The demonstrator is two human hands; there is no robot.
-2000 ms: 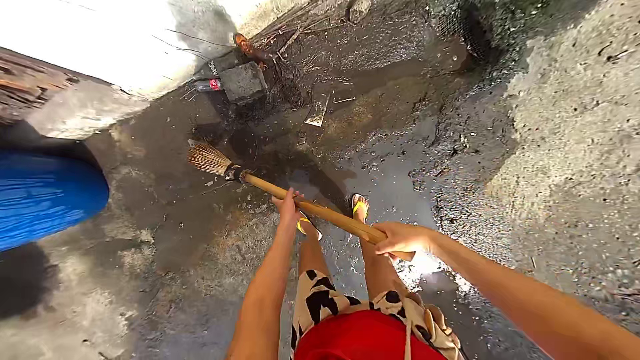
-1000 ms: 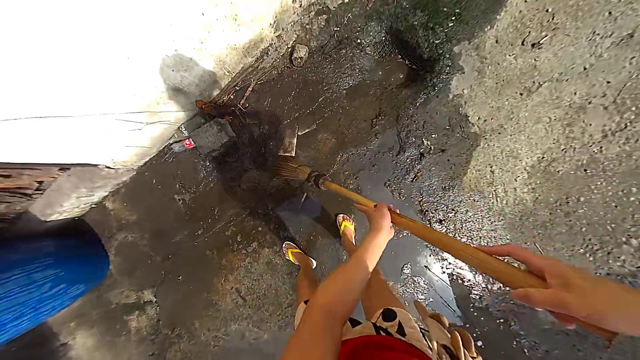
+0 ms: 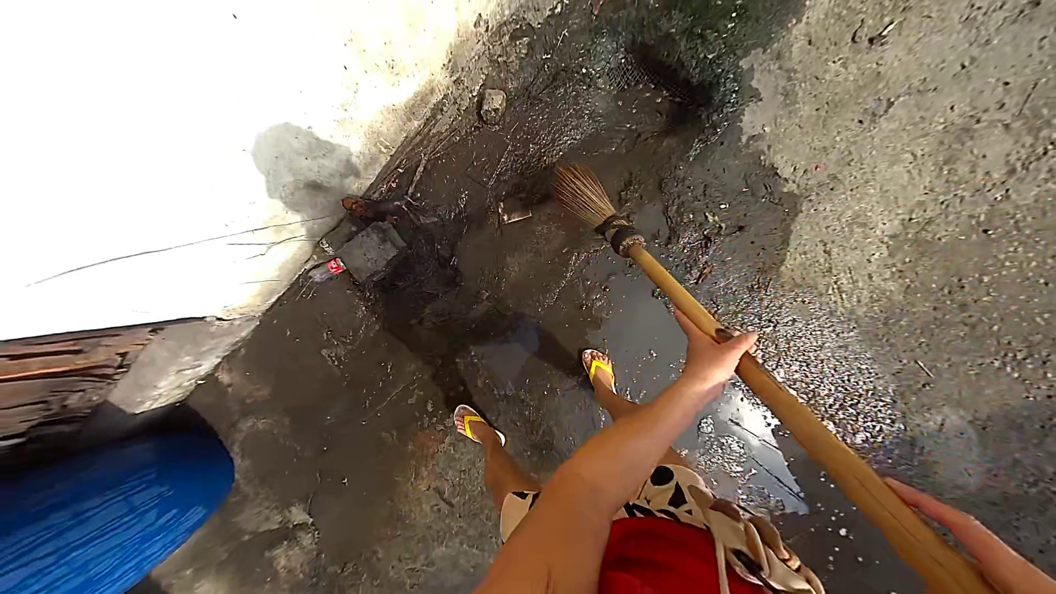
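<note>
A twig broom (image 3: 587,196) with a long wooden handle runs diagonally from the upper middle to the lower right corner. My left hand (image 3: 711,351) is wrapped around the handle below the dark binding. Near the lower right edge, my right hand (image 3: 961,528) lies along the handle's upper end; its fingers look extended, and part of it is cut off by the frame, so its grip is unclear. The bristles are over wet, dirty concrete ground (image 3: 528,280), close to a small flat scrap (image 3: 516,211).
A concrete block (image 3: 373,251) and a bottle with a red label (image 3: 335,266) lie by the white wall (image 3: 148,148). A stone (image 3: 492,106) lies farther up. A blue container (image 3: 115,503) stands lower left. A dark hole with mesh (image 3: 660,78) is at the top. Puddles surround my sandaled feet.
The broom head has moved rightward and farther from my feet, from left of the flat scrap to its right. Two seconds ago it was well to the left. My left hand has stayed on the handle.
</note>
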